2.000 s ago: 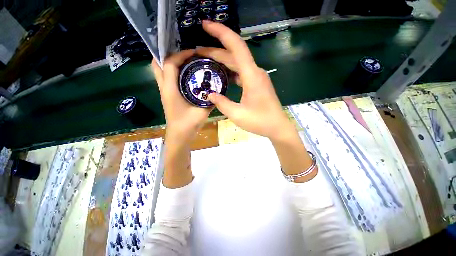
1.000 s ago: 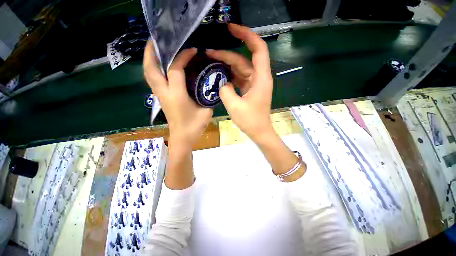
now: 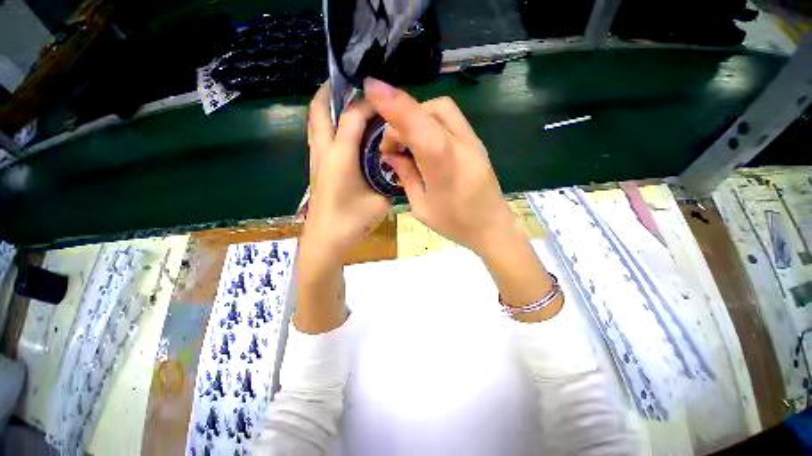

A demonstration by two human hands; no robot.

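A black cylinder (image 3: 378, 171) is held over the near edge of the belt, its round end towards me and partly hidden by fingers. My left hand (image 3: 343, 183) is closed around its left side. A label strip (image 3: 343, 53) also rises from my left hand, its upper part folded and cut off by the top edge. My right hand (image 3: 450, 169) is bent over the cylinder's end, fingertips on or just in front of it. Part of a white and dark round sticker shows beneath the fingers; whether the fingers grip anything is unclear.
The green conveyor belt (image 3: 614, 107) crosses behind the hands, with a thin white strip (image 3: 567, 123) on it. A label sheet stack (image 3: 240, 347) lies left, backing strips (image 3: 614, 303) right, beside a pink scrap (image 3: 641, 209). A metal upright (image 3: 748, 125) stands right. Another black cylinder (image 3: 42, 284) lies far left.
My right fingers have curled in over the cylinder's end. The cylinders that stood on the belt to the left and right are out of sight. The white strip on the belt has shifted right.
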